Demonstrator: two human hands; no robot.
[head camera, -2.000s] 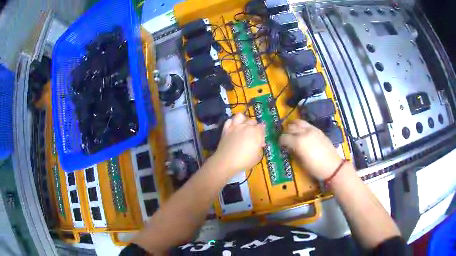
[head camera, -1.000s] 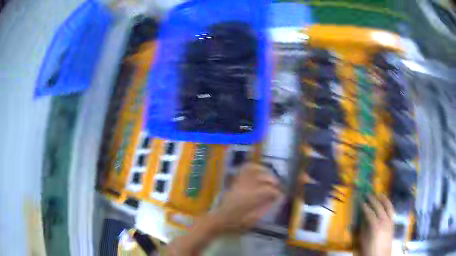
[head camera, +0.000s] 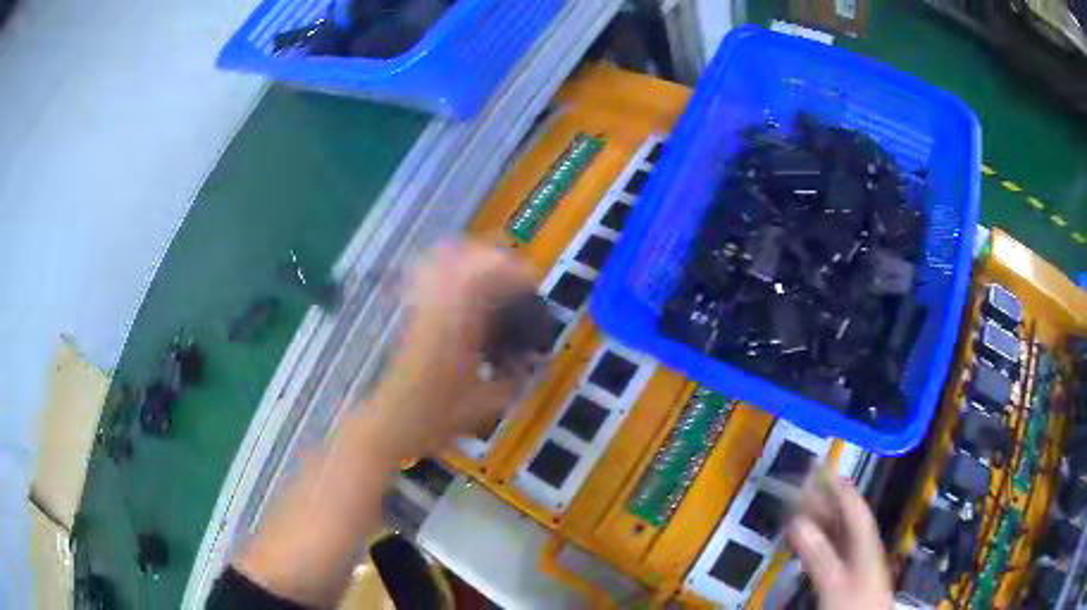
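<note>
My left hand (head camera: 447, 334), blurred, holds a black power adapter (head camera: 522, 331) over the left orange test tray, beside a strip of black sockets (head camera: 582, 418). My right hand (head camera: 844, 542) is at the bottom right, cut off by the lower edge and blurred. Its fingers are apart, and nothing shows in it. It is beside another socket strip (head camera: 764, 512). A green connection board (head camera: 682, 459) lies between the two strips. The orange tray (head camera: 620, 542) has uncovered sockets in its near part.
A blue basket (head camera: 614, 256) heaped with black adapters rests across the trays. Another blue basket (head camera: 441, 72) is at the top left. A green belt (head camera: 238, 411) with loose adapters runs along the left. A tray filled with adapters (head camera: 963, 473) is at the right.
The view has swung left. My hands have left the filled tray and moved to the left trays. My left hand now holds an adapter.
</note>
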